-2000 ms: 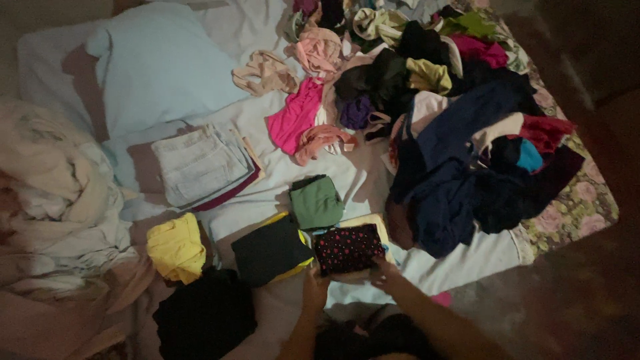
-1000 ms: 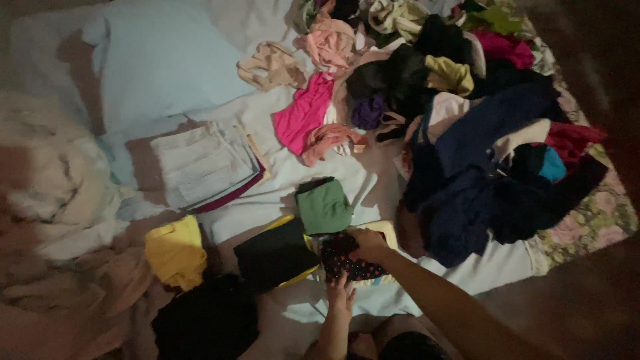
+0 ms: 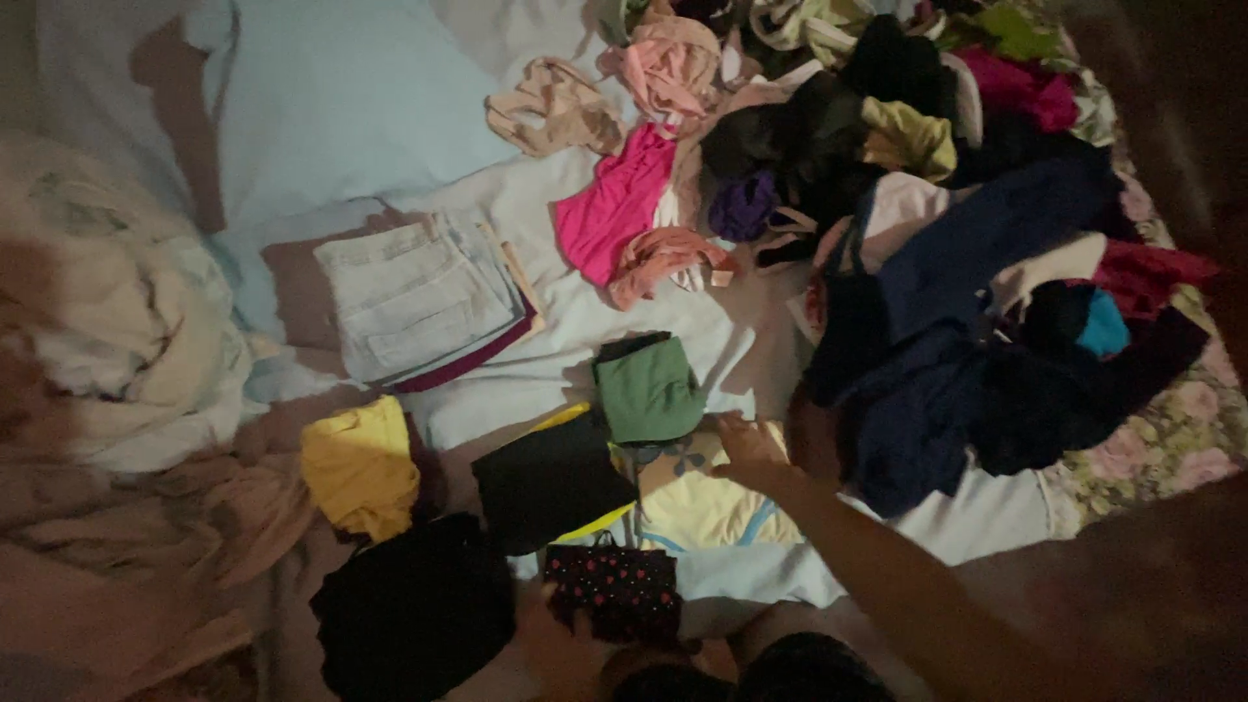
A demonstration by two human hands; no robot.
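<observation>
My left hand [image 3: 565,624], dim and blurred, is at the left edge of a folded dark garment with small red and white spots [image 3: 616,589], near my legs; its grip cannot be made out. My right hand [image 3: 749,450] rests on the upper part of a pale yellow garment with blue trim [image 3: 707,502], its fingers partly spread. A folded green garment [image 3: 648,388] is just above. Left of the yellow garment lies a folded black one [image 3: 551,483] with yellow edges showing beneath it.
A large pile of mixed clothes [image 3: 936,283] covers the right side of the bed. Folded light denim [image 3: 414,292], a yellow cloth [image 3: 363,466] and a black garment [image 3: 414,609] lie to the left. Beyond are a pillow [image 3: 341,107] and bunched bedding [image 3: 127,322].
The spotted garment has moved from on top of the pale yellow one down toward my legs. My right hand has left it and is on the yellow garment, now largely uncovered.
</observation>
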